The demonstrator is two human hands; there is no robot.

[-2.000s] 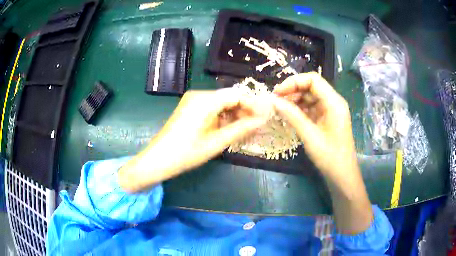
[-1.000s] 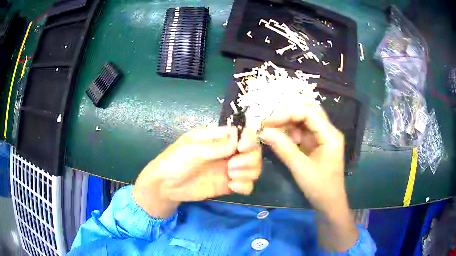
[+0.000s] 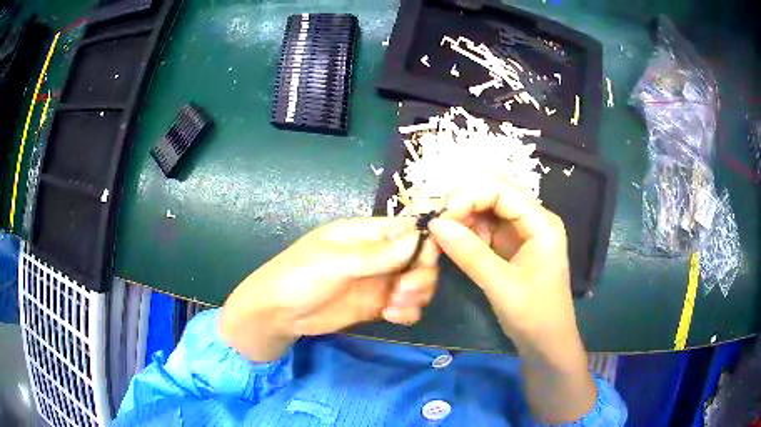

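My left hand (image 3: pixel 334 279) holds a slim black plastic housing (image 3: pixel 423 223) between thumb and fingers, just in front of the white heap. My right hand (image 3: pixel 509 258) has its thumb and fingertip closed together at the housing's upper end. Whether the right fingertips pinch a small part is too small and overexposed to tell. A big heap of white plastic sticks (image 3: pixel 467 158) lies in the black near tray (image 3: pixel 591 225), just beyond my hands. The far tray (image 3: pixel 392 77) holds scattered white sticks and tiny pale pieces.
A ribbed stack of black housings (image 3: pixel 315 75) lies upper centre, a small slanted housing group (image 3: pixel 181 140) at left. A black compartment tray (image 3: pixel 79 150) lines the left edge. Clear plastic bags (image 3: pixel 680 158) lie right. A white slatted crate (image 3: pixel 62 342) is below the bench edge.
Both hands came down from over the white heap, which now shows more fully. In the last second the right fingertips closed in on the housing's upper end. The view shifted slightly.
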